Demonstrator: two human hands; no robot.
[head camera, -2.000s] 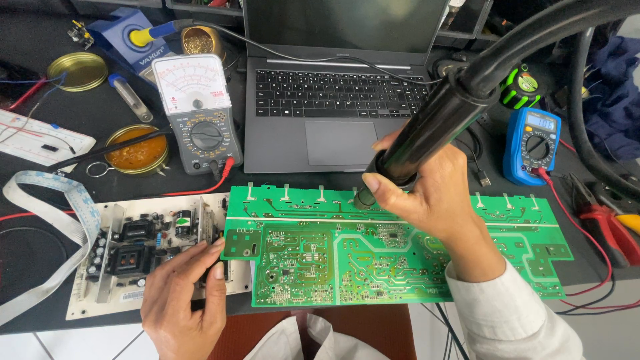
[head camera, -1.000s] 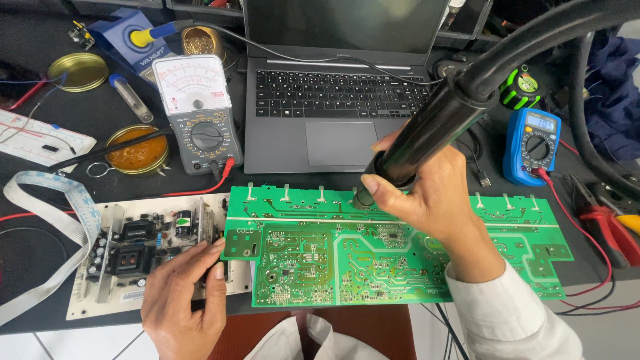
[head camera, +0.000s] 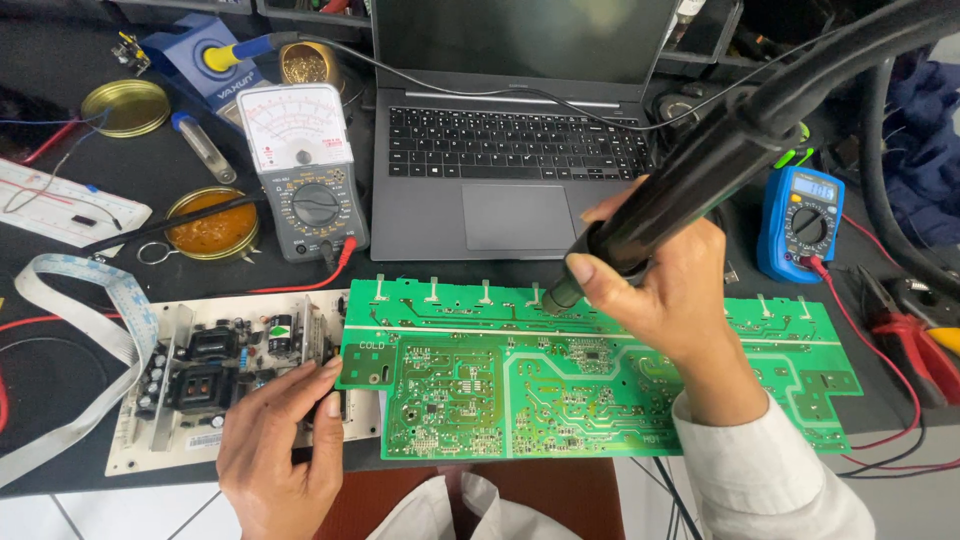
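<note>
A long green circuit board (head camera: 450, 390) lies near the table's front edge, its solder side up. My right hand (head camera: 667, 277) grips a black hot-air handpiece (head camera: 675, 165), whose metal nozzle (head camera: 561, 294) points down at the board's upper strip, close to its surface; whether it touches cannot be told. My left hand (head camera: 285, 442) has its fingertips at the board's left edge, beside the marking COLD, and partly covers a beige power supply board (head camera: 202, 311) with transformers and capacitors. The beige board lies left of the green one, which overlaps its right side.
Behind the boards stand an open laptop (head camera: 420, 210), an analog multimeter (head camera: 315, 202) and an open tin of amber paste (head camera: 214, 225). A soldering iron stand (head camera: 187, 60) is at the back left. On the right are a blue digital multimeter (head camera: 802, 225), red-handled pliers (head camera: 915, 352) and thick hoses. A flat ribbon cable (head camera: 124, 300) curls at the left.
</note>
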